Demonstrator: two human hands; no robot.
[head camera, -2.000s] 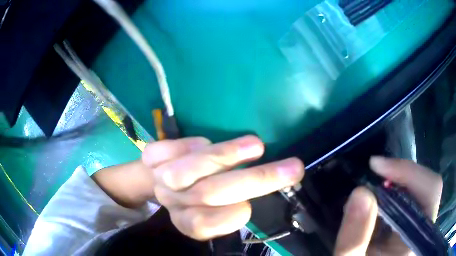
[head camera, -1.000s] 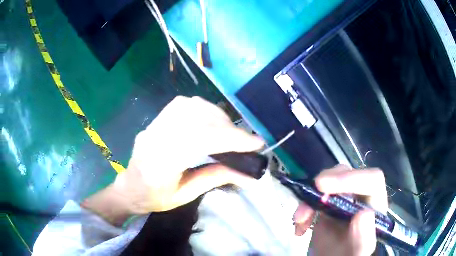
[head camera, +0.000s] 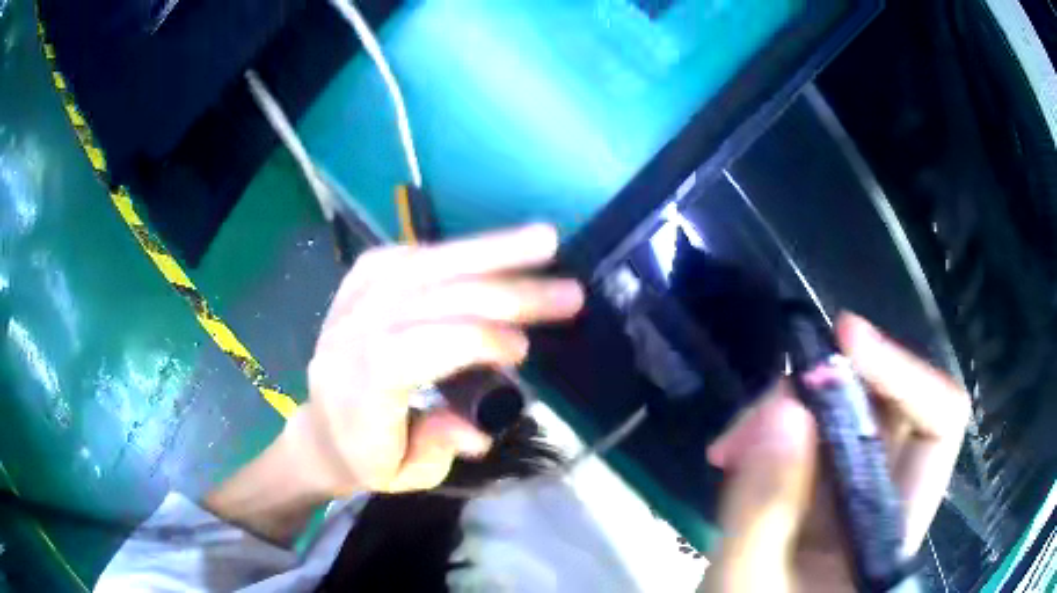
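Observation:
My left hand (head camera: 429, 359) is at the lower middle, its thumb and lower fingers closed on a small black marker cap (head camera: 487, 397). Its upper fingers reach to the near edge of the panel frame. My right hand (head camera: 835, 463) holds a thick black marker pen (head camera: 852, 452) with light lettering, its tip end pointing up and left over the panel. The large dark display panel (head camera: 916, 220) lies at the right. A small silver-white connector (head camera: 658, 348) at its corner is blurred. The pen's tip is too dark and blurred to tell whether it touches the panel.
White lead wires (head camera: 392, 99) with dark and orange ends hang left of the hands. A dark panel (head camera: 128, 127) is at the upper left. The green mat (head camera: 522, 104) lies behind the hands. Yellow and black tape (head camera: 174, 264) runs along the green floor.
The marker and cap were close together a second ago and are now apart. My right hand has turned the pen upward over the panel. My left hand has moved slightly left, its upper fingers now extended.

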